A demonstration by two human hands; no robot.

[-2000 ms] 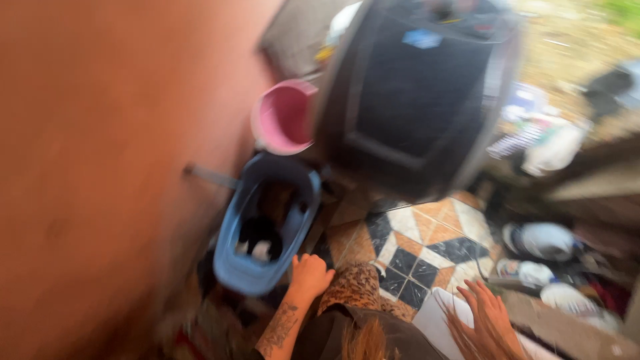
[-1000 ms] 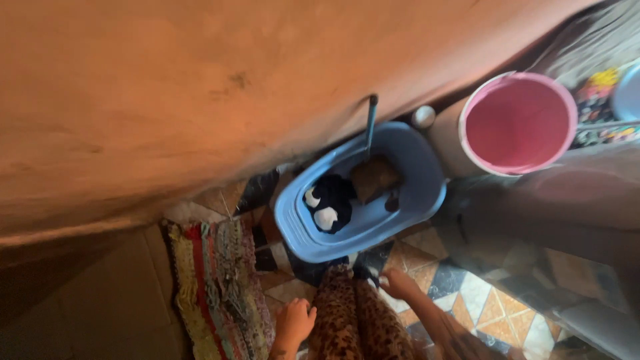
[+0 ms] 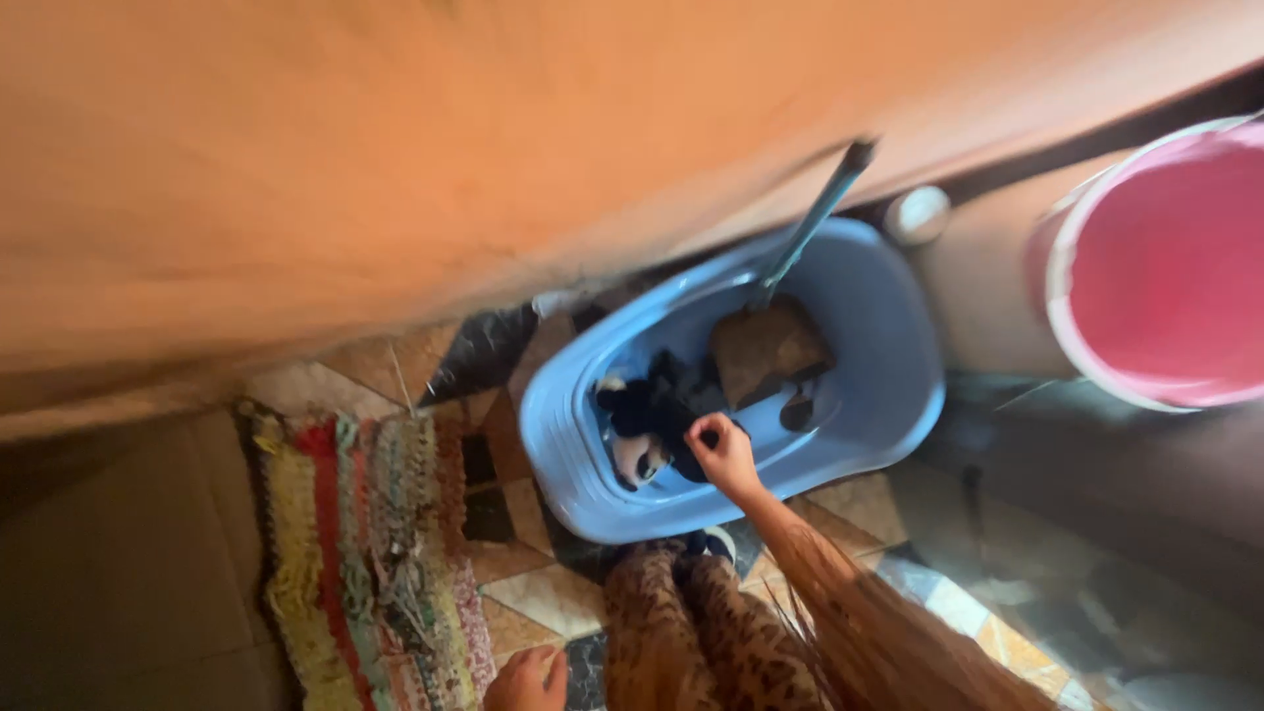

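Note:
A blue plastic baby bathtub (image 3: 889, 296) stands on the tiled floor beside the orange wall. In it lie black cloth items with white parts (image 3: 640, 456) and a brown, block-like object (image 3: 765, 346). My right hand (image 3: 723, 452) reaches over the near rim to the black cloth, its fingers curled; whether it grips the cloth cannot be told. My left hand (image 3: 530, 679) hangs low at the bottom edge, partly out of view, with fingers curled and nothing visible in it.
A blue-green pole (image 3: 815, 219) leans out of the tub toward the wall. Right of the tub stands a pink-lined bucket (image 3: 1175, 267), near a small white container (image 3: 918, 214). A striped rag rug (image 3: 380, 563) lies at the left.
My right hand has moved from beside my legs to over the cloth in the tub. The view has swung from the doorway side toward the wall and tub since the earliest frame.

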